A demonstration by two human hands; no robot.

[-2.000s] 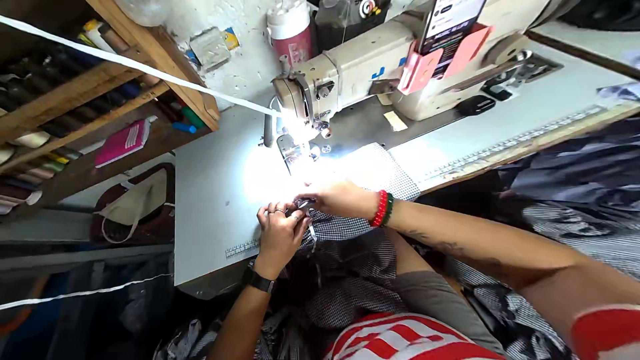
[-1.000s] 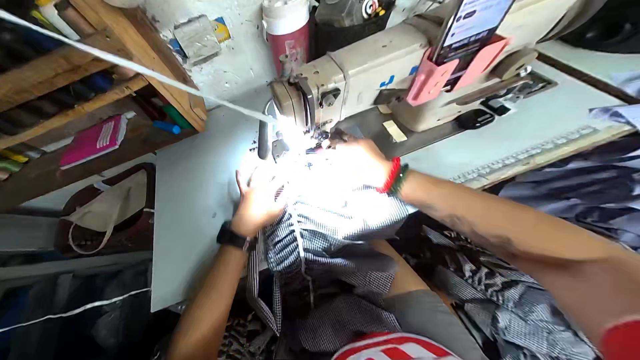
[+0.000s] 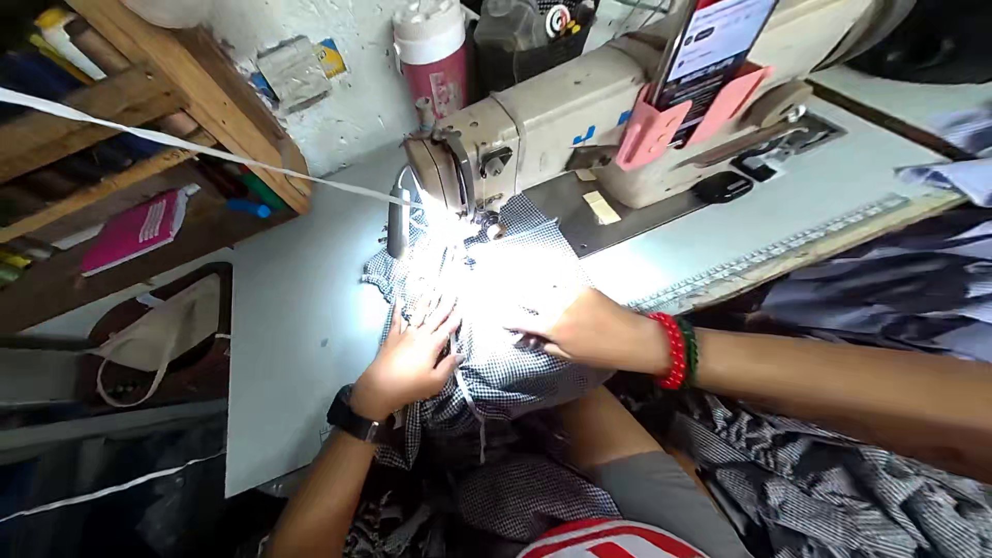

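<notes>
Black-and-white checked fabric [image 3: 504, 380] lies under the head of a sewing machine [image 3: 465, 163] and hangs over the table's near edge. My left hand [image 3: 415, 356], with a dark watch on the wrist, rests on the fabric at the left, fingers spread toward the needle area. On the right my right hand [image 3: 581, 329], wearing red and green beaded bracelets, has its fingers bent on the cloth; glare hides whether they pinch it. The machine's lamp washes out the needle and presser foot. A narrow white strip [image 3: 465, 391] trails down the fabric between my hands.
A phone [image 3: 709, 62] stands in a pink holder [image 3: 655, 128] on the machine arm. A measuring tape [image 3: 744, 263] runs along the table's front edge. Wooden shelves [image 3: 256, 139] with thread are at the left, and a white cord [image 3: 232, 155] crosses in front. More checked fabric [image 3: 814, 473] lies lower right.
The fabric now spreads past the machine head on its far side. My right hand has moved back toward me from beside the needle, and my left hand lies flatter on the cloth.
</notes>
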